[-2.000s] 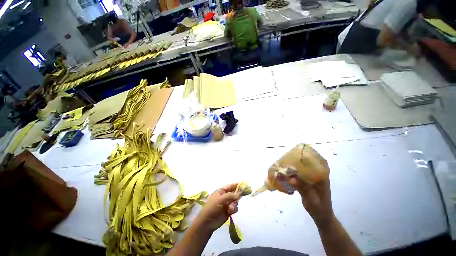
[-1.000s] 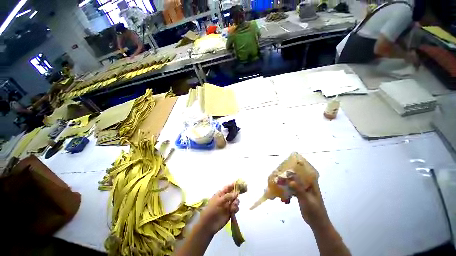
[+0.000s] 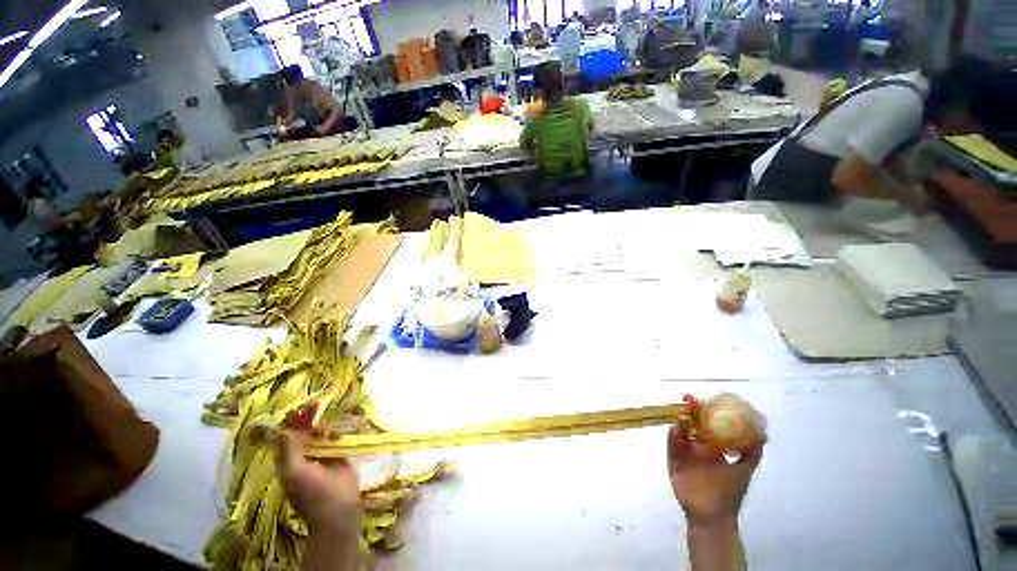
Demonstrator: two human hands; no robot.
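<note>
A yellow strap strip [image 3: 502,431] is stretched nearly level between my hands, above the white table. My left hand [image 3: 321,474] holds its left end over the pile of yellow strap strips [image 3: 268,491]. My right hand [image 3: 714,474] holds the amber glue squeeze bottle [image 3: 730,425], its round base towards me, and the strip's right end at the fingertips. The bottle's nozzle is hidden.
A blue tray [image 3: 418,335] with a bagged white pot stands mid-table, beside a dark lump [image 3: 516,317]. A small bottle [image 3: 734,290], stacked boards [image 3: 899,279] and a brown bag body [image 3: 84,429] are around. A person in an apron [image 3: 848,145] works at right.
My left hand has moved left over the pile, and the strip is now stretched out between both hands. The bottle has turned and moved slightly right. The view has tilted up.
</note>
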